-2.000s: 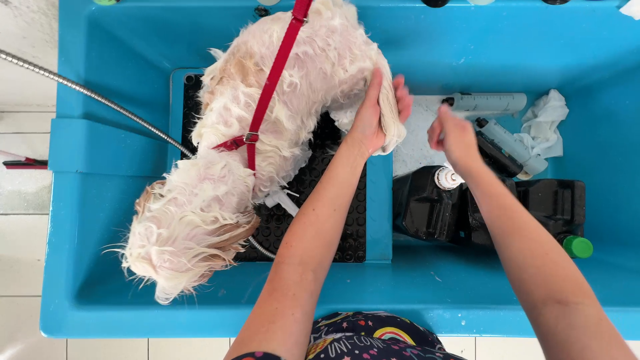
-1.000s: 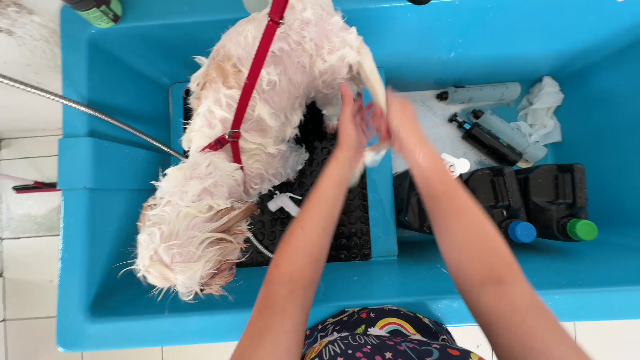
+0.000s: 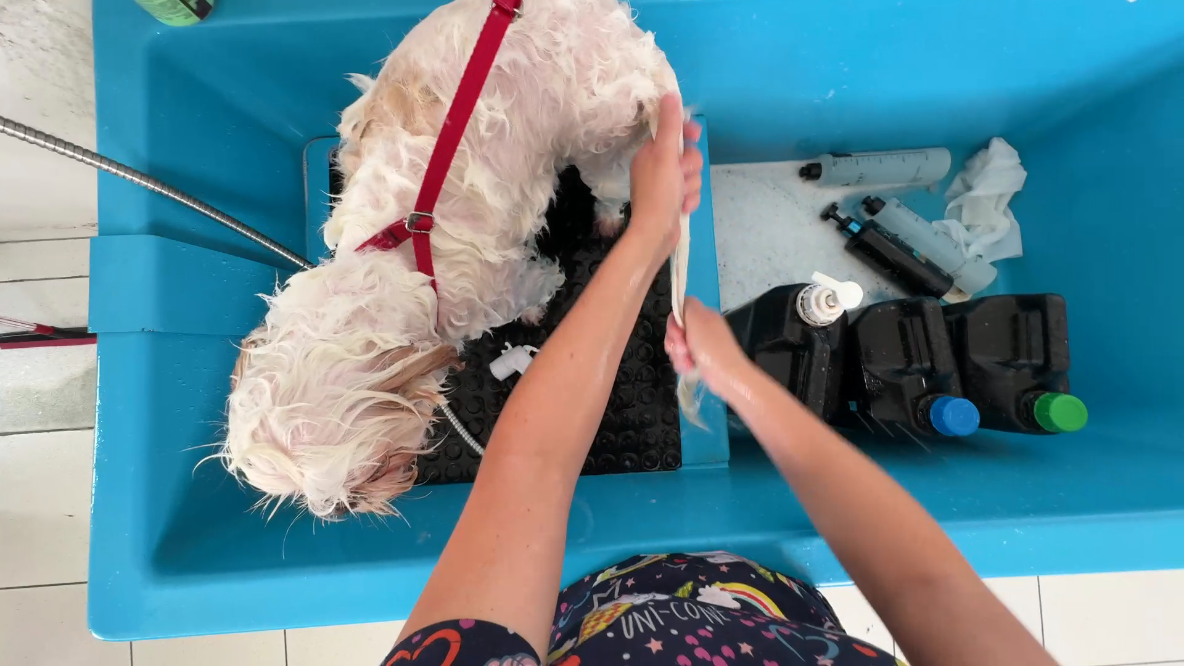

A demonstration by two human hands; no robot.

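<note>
A wet, cream-white dog (image 3: 490, 185) stands in a blue tub with its head toward the lower left. It wears a red strap harness (image 3: 450, 139) with a metal buckle. My left hand (image 3: 663, 176) wraps around the upper part of the dog's wet tail (image 3: 682, 259), close to the rump. Lower down, my right hand (image 3: 705, 347) grips the tail near its end, and the hair tip hangs below my fingers. Beneath the dog lies a black studded rubber mat (image 3: 592, 398), with a white sprayer head (image 3: 511, 362) on it, partly behind my left forearm.
Black jugs (image 3: 902, 356) with a white pump (image 3: 830, 298), blue cap and green cap stand at the tub's right. Behind them lie clear bottles (image 3: 883, 167), a black bottle (image 3: 897, 259) and a crumpled white cloth (image 3: 990, 199). A metal hose (image 3: 157, 185) crosses the left rim.
Both hands were close together at the tail one second ago; now my right hand is lower, toward the tail's tip, and the tail is stretched straight between them. The view has shifted slightly.
</note>
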